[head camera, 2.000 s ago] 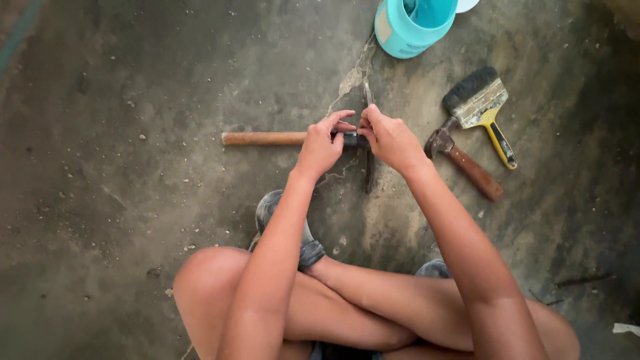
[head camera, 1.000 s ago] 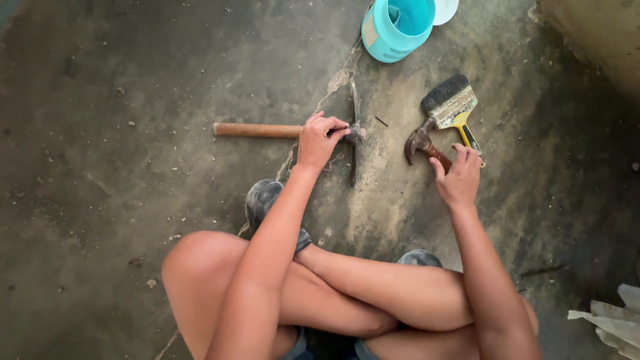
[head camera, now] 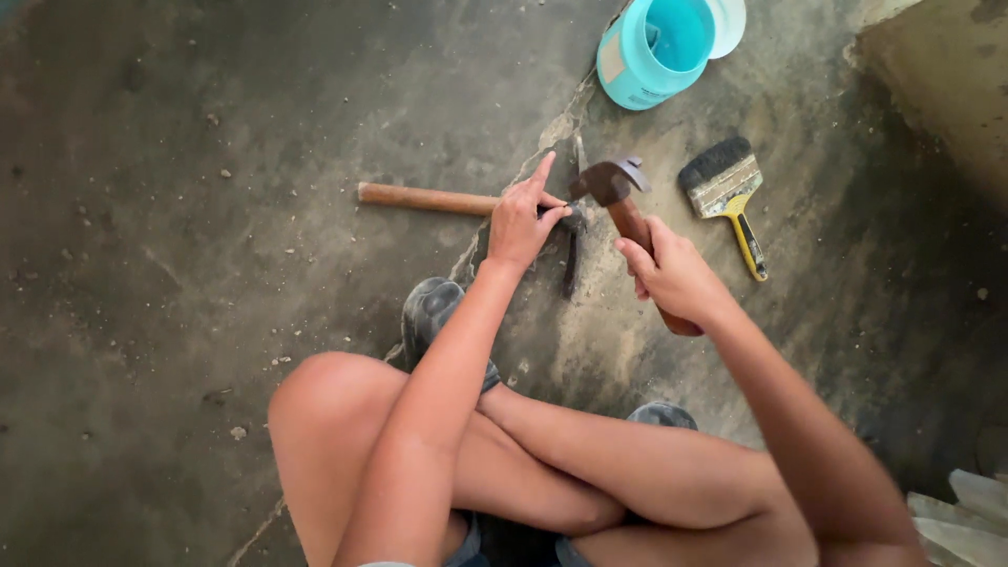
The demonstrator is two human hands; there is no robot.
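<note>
A pickaxe-like tool with a wooden handle [head camera: 429,198] and a long dark metal head [head camera: 571,264] lies on the concrete floor. Over the joint of handle and head is my left hand [head camera: 524,216], index finger stretched out, thumb and another finger pinching something small, too small to name. My right hand [head camera: 669,268] grips the wooden handle of a claw hammer [head camera: 610,183], whose head is just right of my left fingertips, above the tool's metal head. Whether the hammer touches it cannot be told.
A wide paint brush [head camera: 728,185] with a yellow and black handle lies to the right. At the top stands a turquoise plastic tub [head camera: 630,71], a white lid [head camera: 728,27] beside it. My crossed legs are below; pale sheets [head camera: 957,516] lie at bottom right.
My right hand went from the tool's head to the claw hammer beside the brush, and has lifted it and brought it left. My left hand stays at the tool's head.
</note>
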